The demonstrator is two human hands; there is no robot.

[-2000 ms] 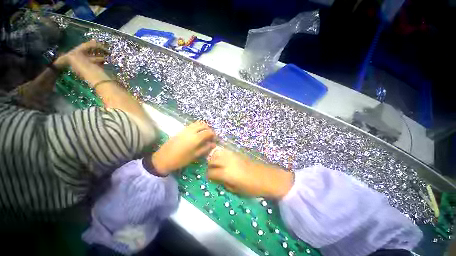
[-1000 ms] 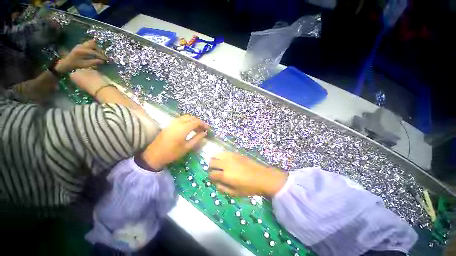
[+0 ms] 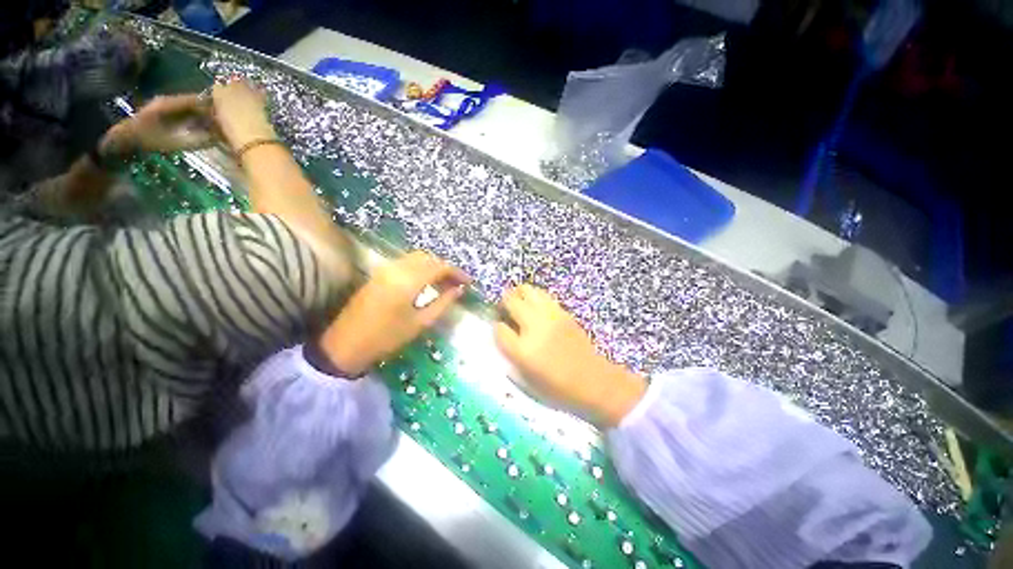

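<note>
My left hand [image 3: 394, 311] is bare, over the pale rail between the green circuit boards and the pile. Its thumb and fingertips are close together; whether they hold a small part cannot be seen. My right hand [image 3: 555, 350] is at the near edge of the heap of small silver metal parts [image 3: 622, 267], knuckles up and fingertips hidden. The green circuit boards [image 3: 489, 439], dotted with silver and dark parts, lie below both hands. The glaring pale rail [image 3: 478, 345] shows between the hands.
A neighbour's striped sleeve [image 3: 200, 311] and arms reach in at left, close to my left hand. Along the far ledge are a small blue tray [image 3: 353, 80], a clear plastic bag [image 3: 605, 106], a blue tray [image 3: 663, 196] and a grey object [image 3: 839, 283]. A pale stick [image 3: 958, 461] lies at right.
My right hand has moved up from the boards to the pile's near edge. My left hand shifted back from my right one, then stayed nearly still. The neighbour's arm has moved up.
</note>
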